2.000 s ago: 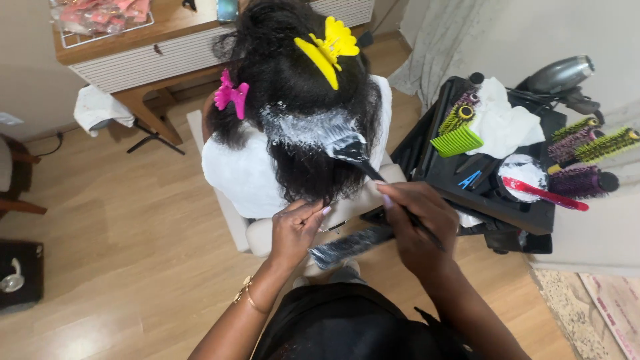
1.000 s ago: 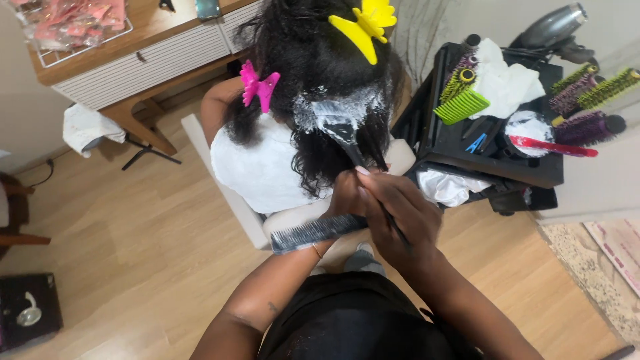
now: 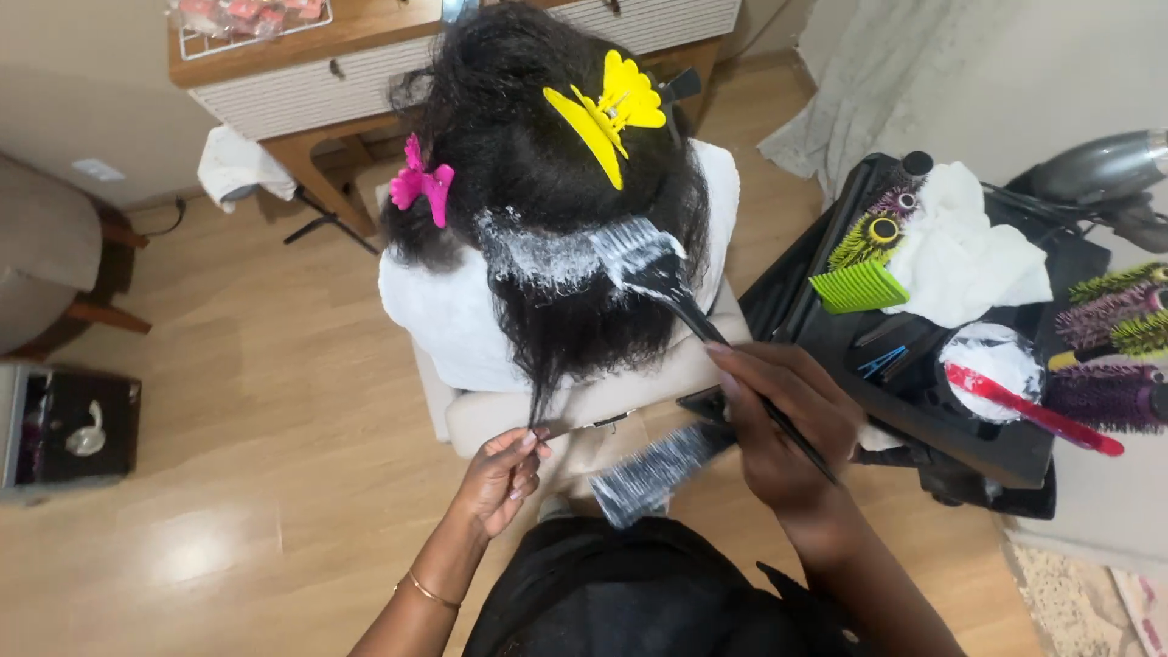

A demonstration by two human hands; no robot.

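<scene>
A seated person's dark hair (image 3: pixel 511 119) carries a yellow claw clip (image 3: pixel 613 109) on top and a pink claw clip (image 3: pixel 422 182) at the left. White cream (image 3: pixel 538 255) coats a band at the back of the head. My right hand (image 3: pixel 794 420) grips a black tint brush (image 3: pixel 689 306), its cream-covered bristles against the hair at the right end of the band. A comb (image 3: pixel 652 474) smeared with cream juts out left from the same hand. My left hand (image 3: pixel 502 474) pinches the end of a thin hair strand below the head. A white towel (image 3: pixel 447 319) covers the person's shoulders.
At the right, a black trolley (image 3: pixel 981 447) bears a bowl of white cream (image 3: pixel 990 365) with a red utensil (image 3: pixel 1031 411) across it, a green comb (image 3: pixel 858 287), white paper (image 3: pixel 967 246), round brushes (image 3: pixel 1104 397) and a hair dryer (image 3: pixel 1095 169). A wooden desk (image 3: pixel 383 73) stands beyond the person.
From one second ago, my hands have parted; the left now holds a strand end low at the left. The brush has moved to the right part of the cream band. The view has shifted.
</scene>
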